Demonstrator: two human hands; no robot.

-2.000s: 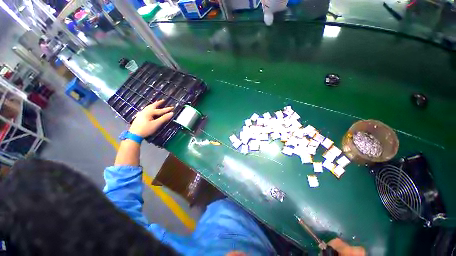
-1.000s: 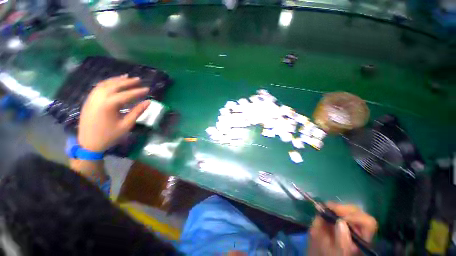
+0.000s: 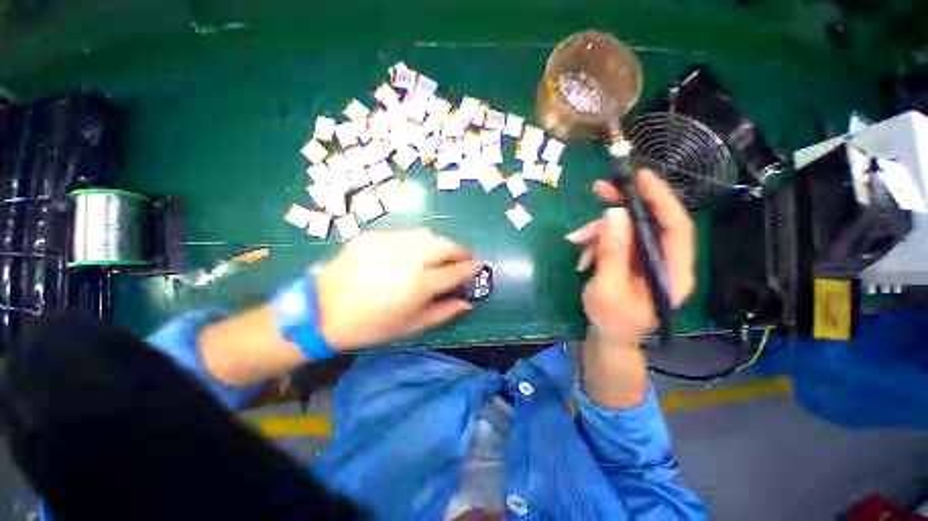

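Observation:
My right hand (image 3: 636, 254) holds the black soldering iron (image 3: 647, 239), its metal end pointing up at the rim of the round yellow-brown tub (image 3: 558, 112), which has silvery bits inside. My left hand (image 3: 392, 287), slightly blurred, has its fingertips at a small dark circuit board (image 3: 479, 283) near the bench's front edge; the fingers partly cover the board. Whether they grip it or only touch it is hard to tell. Small white battery cells (image 3: 397, 132) lie in a loose pile beyond my hands, with one cell (image 3: 518, 217) apart at the near right.
A solder spool (image 3: 109, 228) stands at left beside a black compartment tray (image 3: 46, 163). An orange-brown sliver (image 3: 250, 255) lies near the solder wire. A fume fan (image 3: 677, 153) stands right of the tub, with a dark box bearing a yellow label (image 3: 832, 308) farther right.
The view has swung left and down. My left hand has left the tray and spool and come to the circuit board. My right hand has raised the iron to the tub.

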